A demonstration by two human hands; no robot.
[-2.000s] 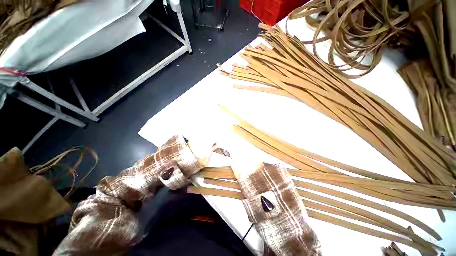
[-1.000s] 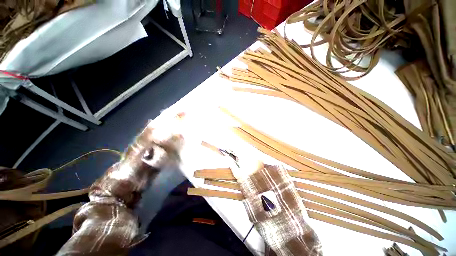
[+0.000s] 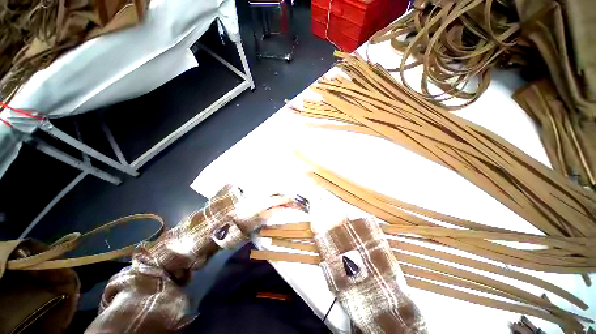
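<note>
My left hand [image 3: 261, 205] is washed out by glare at the end of its plaid sleeve. It holds a strap [image 3: 283, 203] whose short visible part lies between my hands. My right hand [image 3: 325, 207] is also overexposed and holds small dark thread snips [image 3: 302, 203], whose tip is close to the strap. Whether the blades are closed cannot be told. The near bundle of straps [image 3: 457, 237] runs under my right sleeve, with ends at the near table edge.
The far pile of tan straps [image 3: 444, 130] crosses the white table [image 3: 242, 160]. Coiled straps [image 3: 451, 39] and crumpled brown pieces [image 3: 555, 124] lie at the right. A second draped table [image 3: 131, 59], a red crate [image 3: 353, 19] and brown material with loops [image 3: 39, 287] surround it.
My left hand first moved away to the upper left, then came back beside my right hand with the strap between them. Straps at the lower left have shifted into a loop. The view has tilted slightly.
</note>
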